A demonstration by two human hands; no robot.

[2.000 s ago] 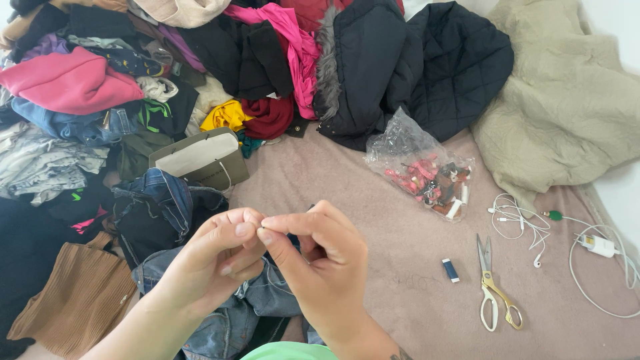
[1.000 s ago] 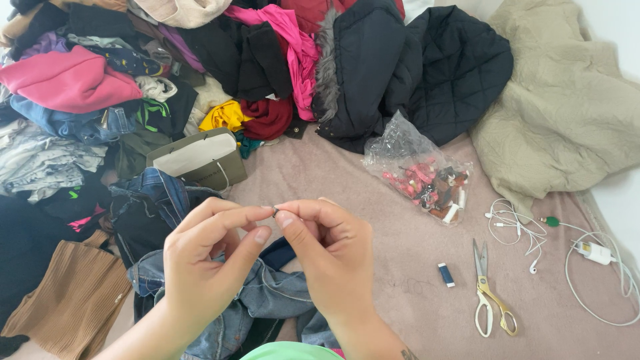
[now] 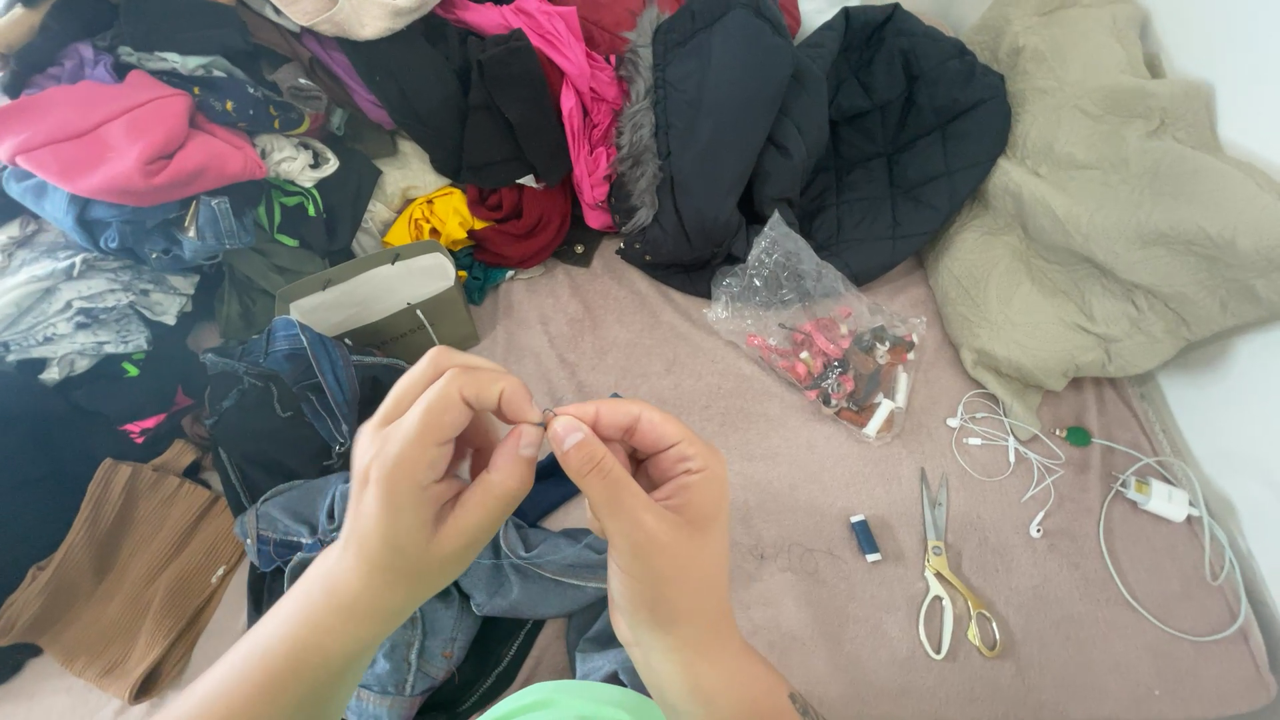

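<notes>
My left hand [image 3: 440, 460] and my right hand [image 3: 650, 490] meet at their fingertips in the middle of the view. Between them they pinch a small dark loop of thread [image 3: 547, 415]; whether a needle is there too cannot be told. A thin loose thread [image 3: 790, 555] lies curled on the pinkish cover, right of my right hand. Farther right lies a small spool of dark blue thread [image 3: 865, 538], beside scissors [image 3: 937, 570] with gold and white handles. Blue denim jeans [image 3: 530, 570] lie beneath my hands and forearms.
A heap of clothes [image 3: 130, 140] fills the upper left, with a paper bag [image 3: 455, 320] at its edge. Behind lies a dark padded coat [image 3: 710, 120]. A clear plastic bag of small items [image 3: 840, 360], white earphones [image 3: 1010, 450] and a charger with cable [image 3: 1155, 498] lie to the right.
My hands stay together at the fingertips while their fingers have shifted. A small dark thread loop now shows between them.
</notes>
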